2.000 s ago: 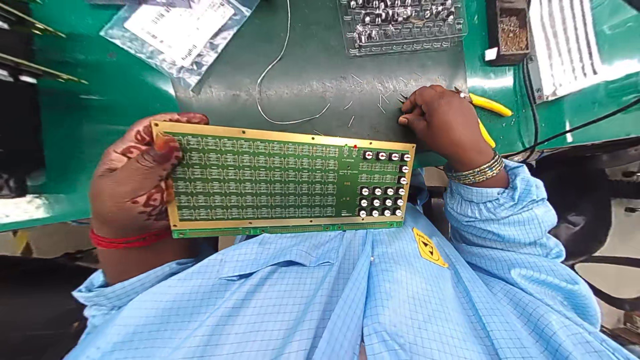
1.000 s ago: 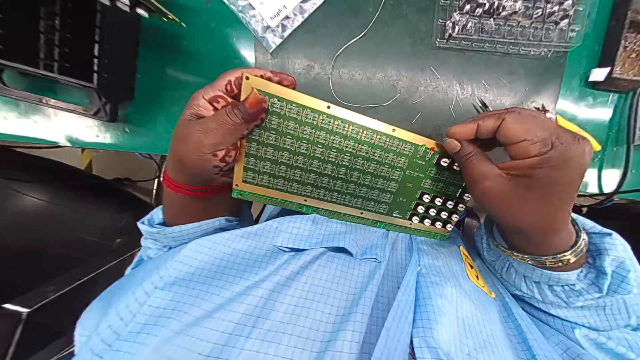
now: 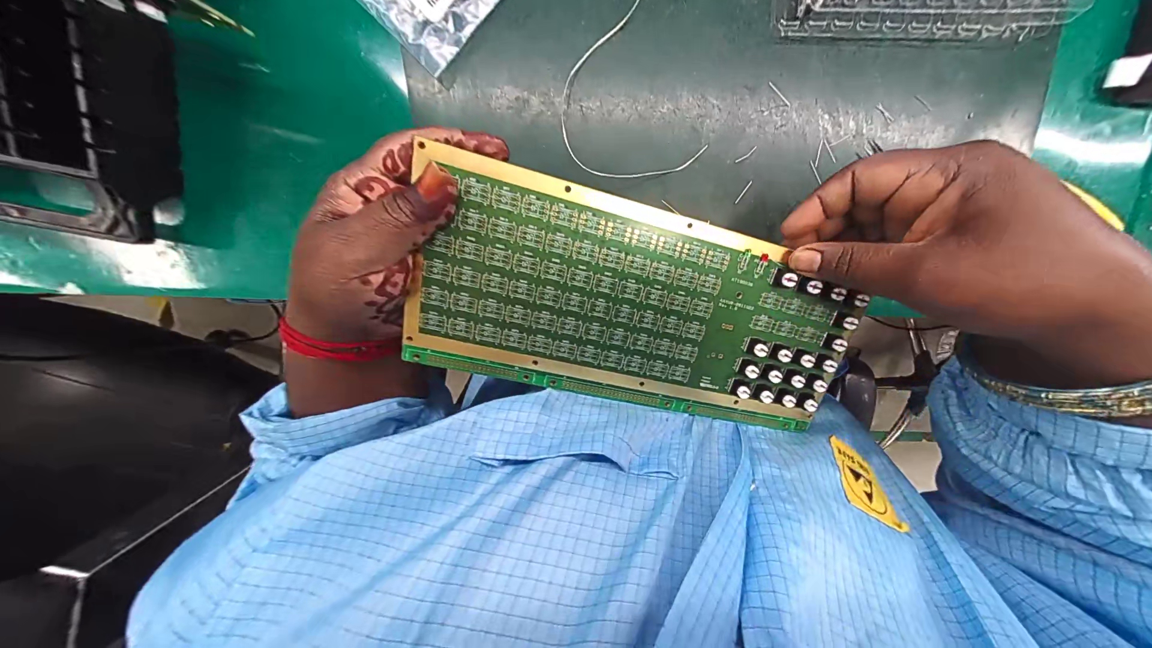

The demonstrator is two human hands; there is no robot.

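A green printed circuit board [image 3: 576, 279] with gold-coloured edges is held up, slightly tilted, in front of the blue checked smock. My left hand [image 3: 373, 220] grips its left end, thumb on the face and fingers behind. My right hand [image 3: 909, 234] pinches the top edge near the right end between thumb and fingers. Just left of that thumb sits a small red component [image 3: 764, 258]. Several black parts with round white tops [image 3: 789, 281] fill the board's right end. Some of the right fingertips are hidden behind the board.
Cut wire leads [image 3: 742, 192] and a curved length of solder wire [image 3: 565, 108] lie on the grey mat [image 3: 504, 108]. Beyond are a clear plastic tray [image 3: 927, 22] and a plastic bag [image 3: 432, 31]. A black rack [image 3: 135, 126] stands left; a yellow tool handle [image 3: 1093, 205] shows at right.
My right hand has moved from the mat, where it was two seconds ago, to the board's upper right edge and taken hold there. The board is more tilted. The view has shifted and come closer.
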